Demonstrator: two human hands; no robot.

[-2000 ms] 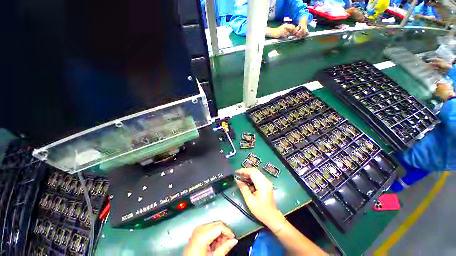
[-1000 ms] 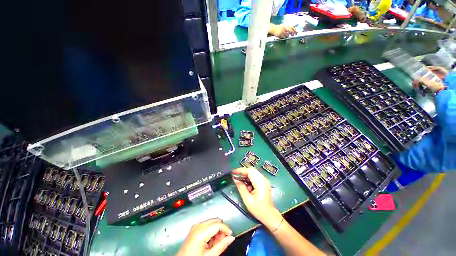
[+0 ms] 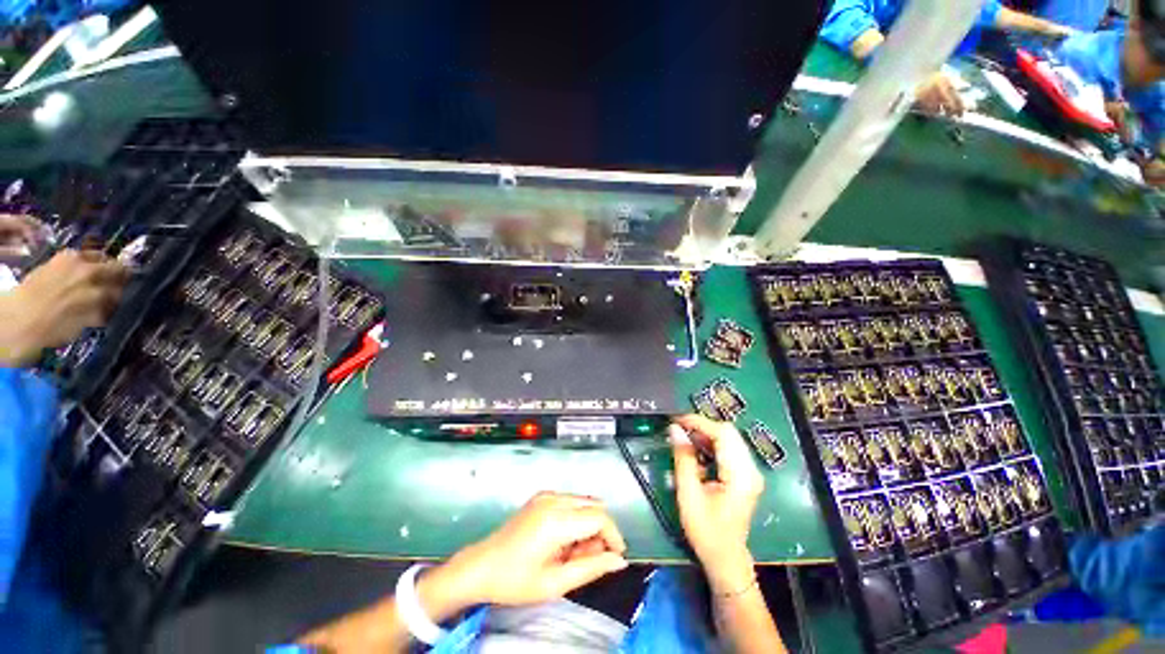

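The wide black hot-melt jig (image 3: 447,377) lies in front of me, with a red light and white lettering on its front. A small housing (image 3: 535,298) sits in the nest at its rear centre. My right hand (image 3: 718,479) is at the jig's front right corner, thumb and finger close together; whether it holds something thin is too blurred to tell. My left hand (image 3: 556,547) is in front of the jig near the bench edge, fingers curled, nothing clearly visible in it. Loose housings (image 3: 730,342) lie right of the jig.
A filled black tray (image 3: 913,383) lies right, another tray (image 3: 1086,371) beyond it. Trays (image 3: 243,332) lie left, with another person's hand (image 3: 64,300) over them. A clear guard (image 3: 511,217) stands behind the jig. Red-handled pliers (image 3: 355,357) and a silver hex key (image 3: 690,319) flank it.
The view has swung left, so the jig is now centred and the left trays and another person's hand show. My hands keep nearly the same places relative to the jig.
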